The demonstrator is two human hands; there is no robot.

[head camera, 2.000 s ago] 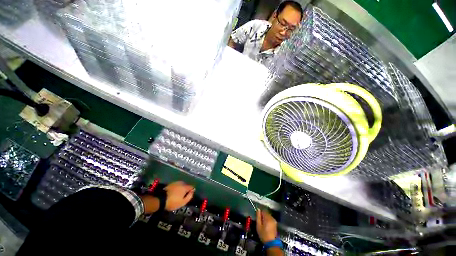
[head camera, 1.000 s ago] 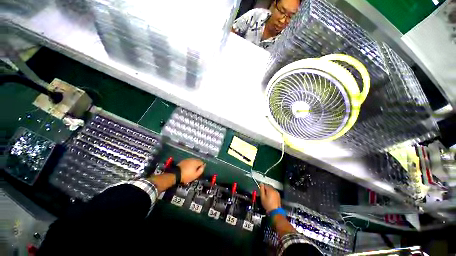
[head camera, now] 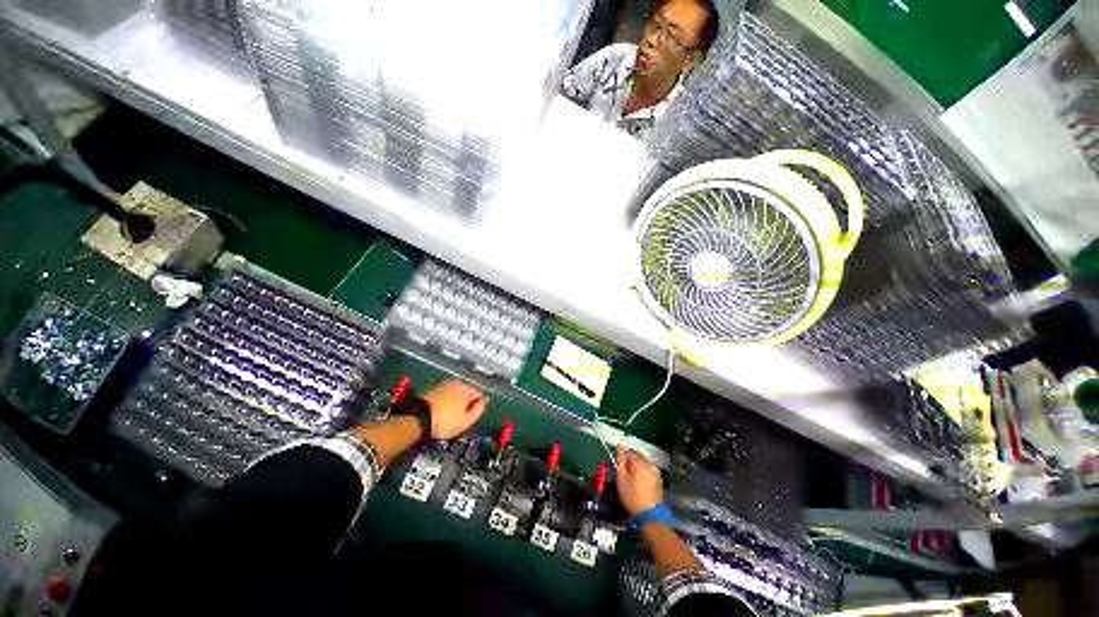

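Observation:
A black toggle-clamp fixture (head camera: 521,497) with upright red handles and white number labels lies on the green bench. My left hand (head camera: 452,410) is at the fixture's left part, beside a red handle; its fingertips are too small to show whether they hold anything. My right hand (head camera: 639,482) is at the fixture's right end, behind the last red handle. Its fingers are closed on a thin light-coloured tool (head camera: 609,441) that points up and away; its exact kind is unclear.
Filled blister trays (head camera: 259,368) lie left, another tray (head camera: 464,319) behind the fixture, and more at right. A parts box (head camera: 70,362) is far left. Pale paper (head camera: 576,369) lies behind. A fan (head camera: 729,256) stands on the shelf; a person (head camera: 657,60) is beyond.
The camera view has shifted. Both my hands stay at about the same places on the fixture. The person beyond the shelf has moved their head.

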